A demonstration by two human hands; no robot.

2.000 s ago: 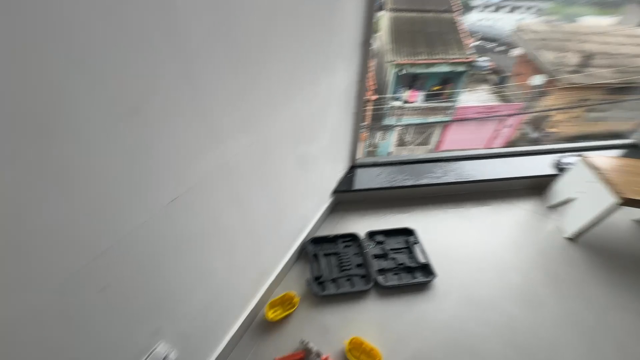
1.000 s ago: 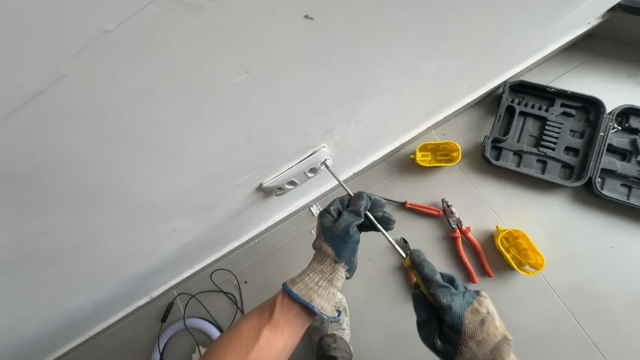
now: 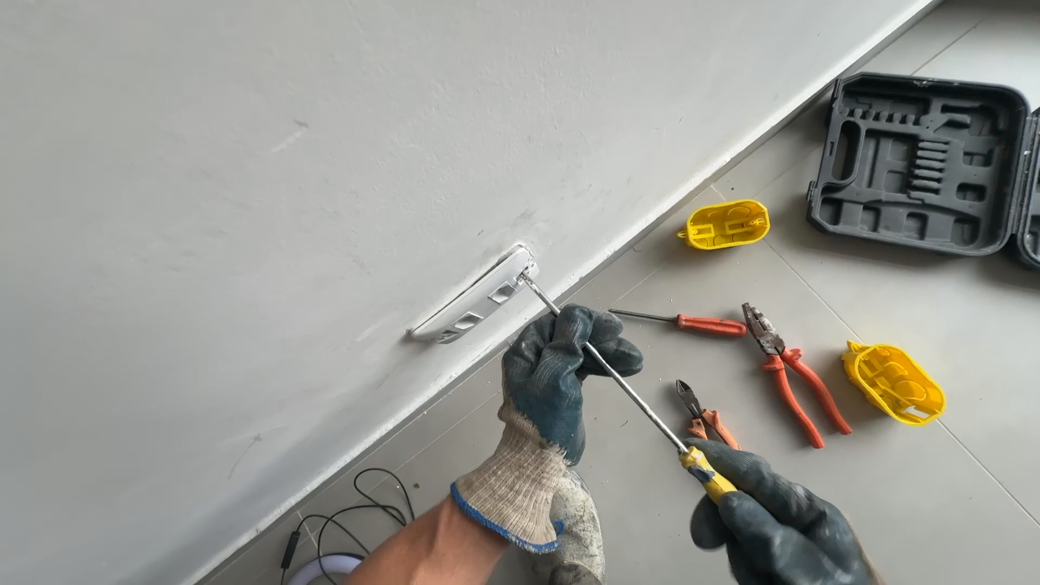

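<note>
A white outlet frame point(image 3: 474, 302) with three openings sits against the grey wall, low down near the floor. The tip of a long screwdriver point(image 3: 638, 400) touches its right end. My left hand point(image 3: 561, 378), in a blue-coated knit glove, holds the metal shaft partway along. My right hand point(image 3: 784, 516), gloved too, grips the yellow handle at the lower right. Right of my left hand, a red-handled screwdriver point(image 3: 708, 326) lies on the floor beside red-handled combination pliers point(image 3: 786, 366). Orange-handled diagonal cutters point(image 3: 700, 413) lie just above my right hand, partly hidden by it.
Two yellow plastic electrical boxes point(image 3: 729, 225) point(image 3: 898, 383) rest on the tiled floor. An open black tool case point(image 3: 918, 166) stands at the upper right. A black cable point(image 3: 366, 509) and part of a white ring point(image 3: 329, 566) lie bottom left. A worn shoe point(image 3: 578, 524) shows beneath my left forearm.
Two seconds ago neither hand was in view; the view has since swung down to the wall outlet. Since one second ago, both hands keep their hold on the screwdriver, its tip still at the frame's right end.
</note>
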